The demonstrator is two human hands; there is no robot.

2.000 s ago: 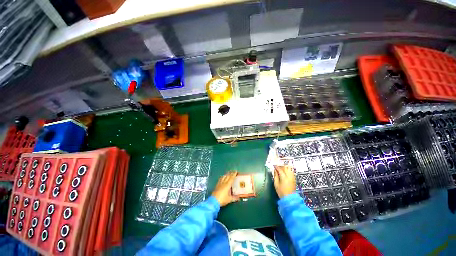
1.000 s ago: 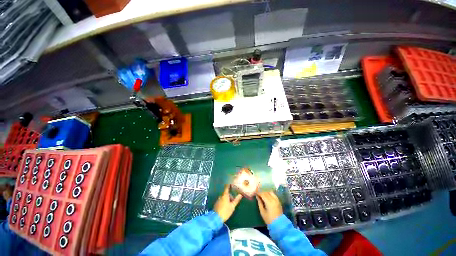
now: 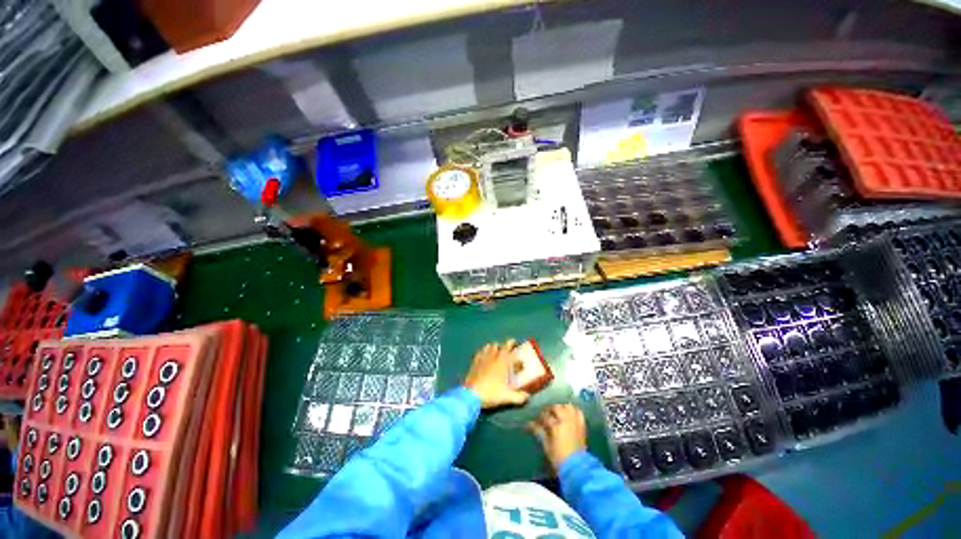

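The small square orange-brown jig (image 3: 531,365) with a pale centre lies tilted on the green mat in front of me. My left hand (image 3: 495,375) is on its left side, with fingers over its edge and partly over its centre. My right hand (image 3: 560,430) is below and right of the jig, apart from it, with fingers bent; whether it holds something small is too blurred to tell. A clear blister tray (image 3: 371,384) lies left of my hands. Another clear blister tray (image 3: 674,368) lies right, with dark parts in its lower rows.
A white box (image 3: 516,226) with a yellow tape roll (image 3: 453,191) stands behind the jig. A toggle-clamp fixture (image 3: 353,276) is back left. Red-orange foam trays (image 3: 95,421) are stacked left. A filled dark tray (image 3: 811,342) lies right. A white shelf (image 3: 316,51) runs overhead.
My right hand has let go of the jig and moved slightly down. My left hand has moved up and now lies over the jig's left side. The jig has turned and shifted slightly up and right.
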